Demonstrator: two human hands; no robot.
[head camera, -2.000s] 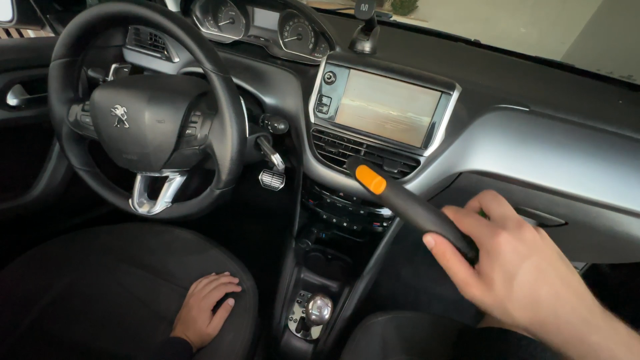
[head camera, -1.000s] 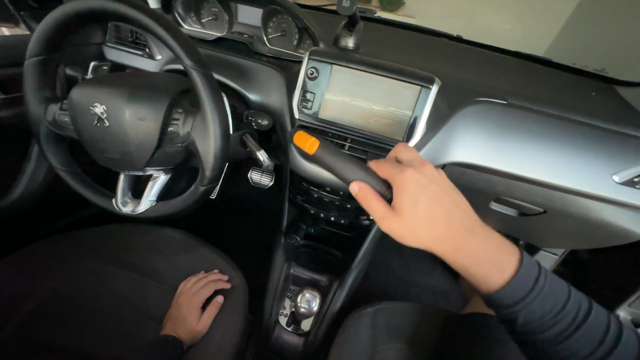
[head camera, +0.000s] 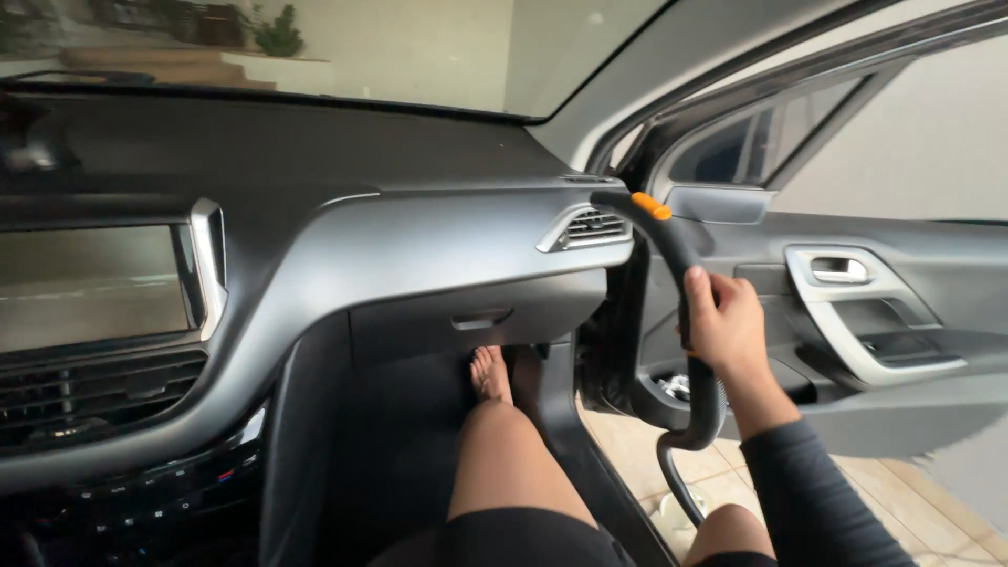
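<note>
My right hand (head camera: 728, 323) grips a black vacuum cleaner wand handle (head camera: 669, 240) with an orange slider near its curved upper end. That end lies in front of, or close to, the side air vent (head camera: 594, 226) of the dashboard; contact cannot be told. From the lower end of the handle a dark ribbed hose (head camera: 677, 472) bends down past the open door toward the tiled floor. Left of the hand is the glove box (head camera: 480, 315), closed. My left hand is out of view.
The silver-trimmed dashboard (head camera: 425, 244) and centre screen (head camera: 94, 283) lie to the left. On the right stands the open passenger door (head camera: 874, 315) with items in its pocket. My bare leg and foot (head camera: 492, 374) are in the footwell; a pale object (head camera: 679, 512) stands on the floor tiles (head camera: 630, 441).
The view has swung far right, from the steering wheel to the passenger door. My right hand has carried the handle from before the centre vents to the side vent. My left hand has left the view.
</note>
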